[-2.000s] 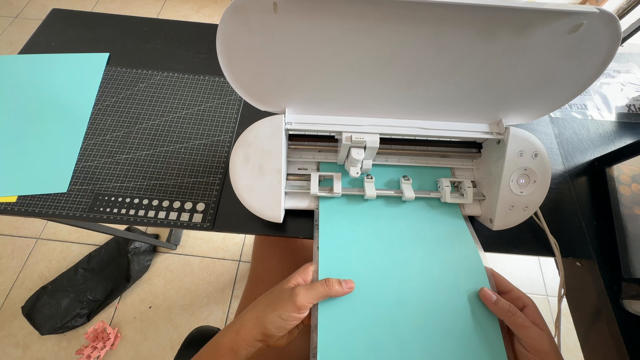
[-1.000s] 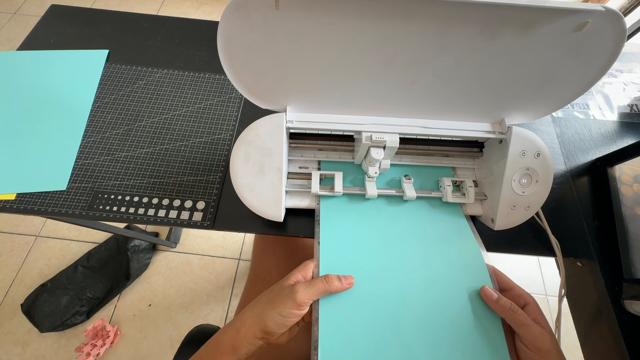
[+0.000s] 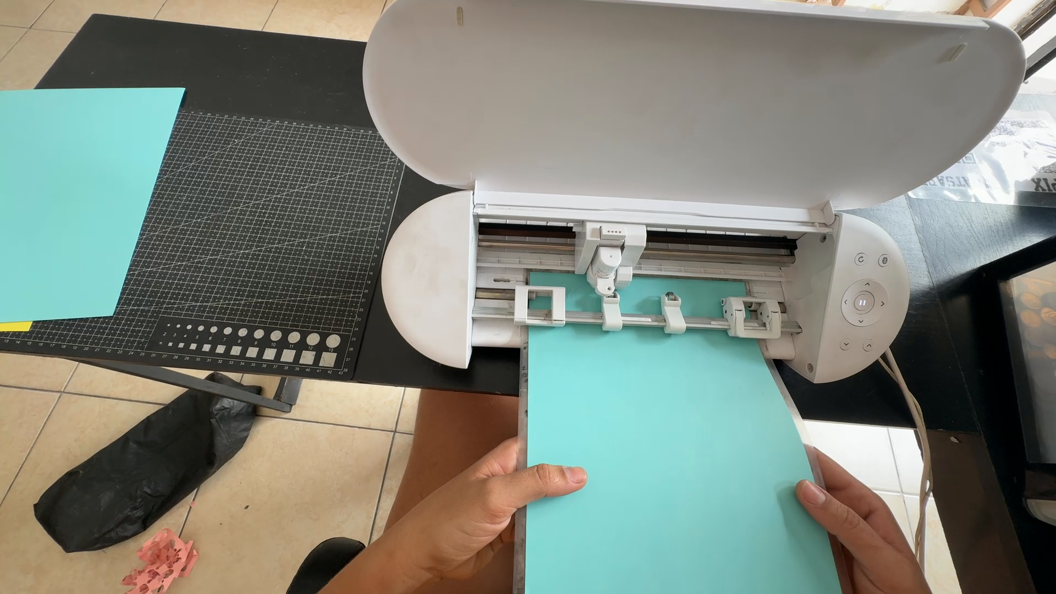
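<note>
A white electronic cutting machine (image 3: 425, 280) stands on a black table with its lid (image 3: 693, 107) raised. A turquoise paper sheet (image 3: 660, 412), on a backing mat whose edges show at both sides, runs from under the machine's roller bar toward me. My left hand (image 3: 495, 503) grips the left edge, thumb on top. The right edge is held by my right hand (image 3: 858, 511), also thumb on top; the fingers of both are partly hidden beneath. Above the sheet sits the white tool carriage (image 3: 609, 256), left of the middle of its rail.
A black gridded cutting mat (image 3: 256, 223) lies left of the machine, partly under another turquoise sheet (image 3: 74, 198). Cables (image 3: 920, 445) hang at the machine's right. On the tiled floor are a black bag (image 3: 148, 470) and pink cut paper (image 3: 161, 561).
The tool carriage has shifted right from its place two seconds ago, then stands about where it was one second ago. Both hands keep their hold at the sheet's edges.
</note>
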